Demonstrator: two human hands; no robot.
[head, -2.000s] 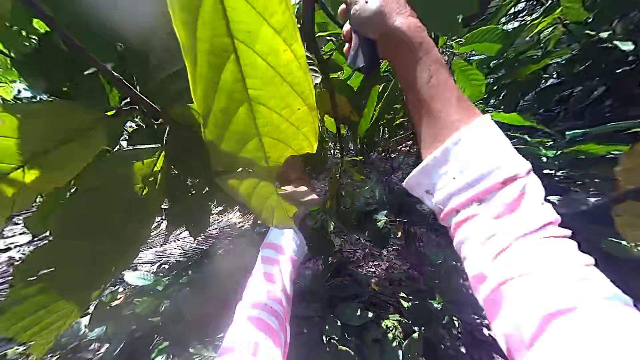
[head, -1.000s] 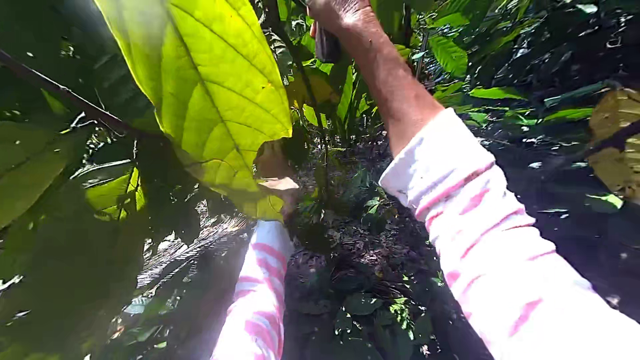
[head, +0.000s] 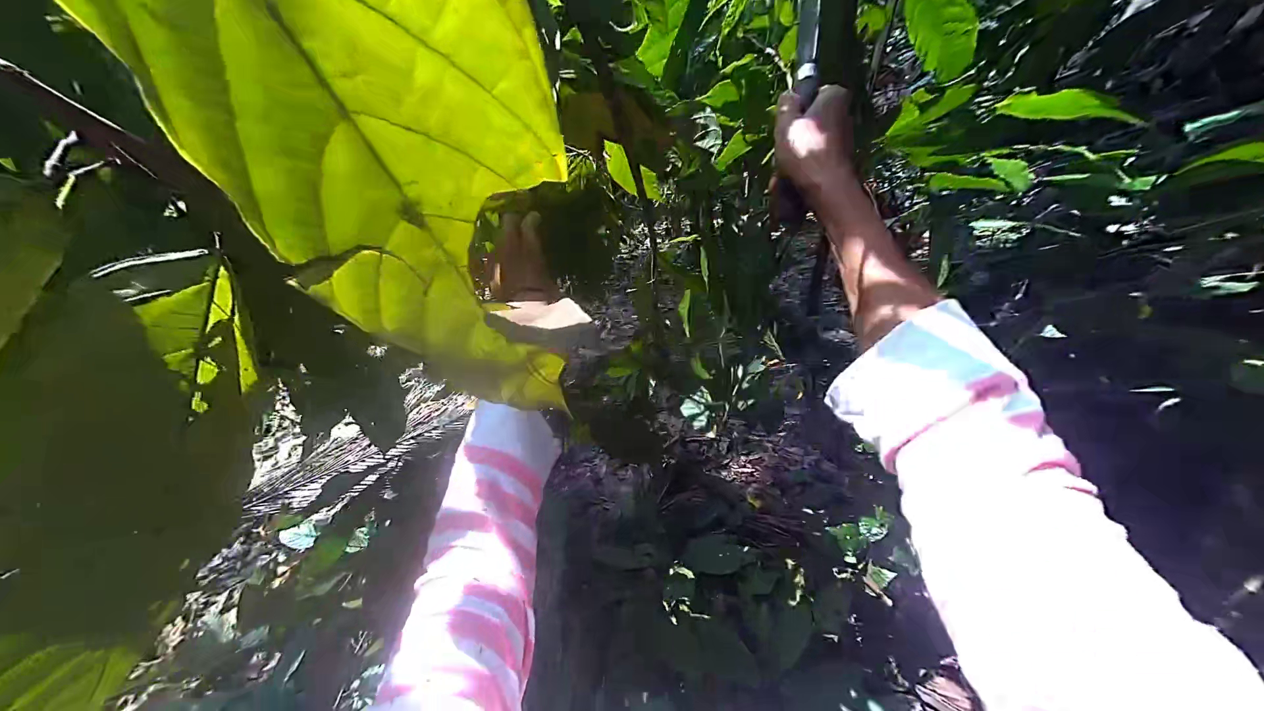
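Observation:
My right hand [head: 818, 143] is closed around the dark handle of a bladed tool [head: 808, 49], likely a machete, whose metal blade points up out of the frame. My left hand [head: 523, 262] is partly hidden behind a large, sunlit yellow-green leaf [head: 365, 128]; its fingers are in shade, and whether they grip anything does not show. The leaf hangs in front of the left wrist, its tip above the pink-and-white striped sleeve.
A thin branch [head: 109, 138] crosses the upper left, with big shaded leaves [head: 109, 444] below. A dry frond [head: 395, 444] lies on the littered ground. Dense green plants [head: 1027, 168] stand at the right and behind the hands.
My right hand has come down from the top edge of the view, and the tool's blade now shows above it. The left hand stays behind the leaf.

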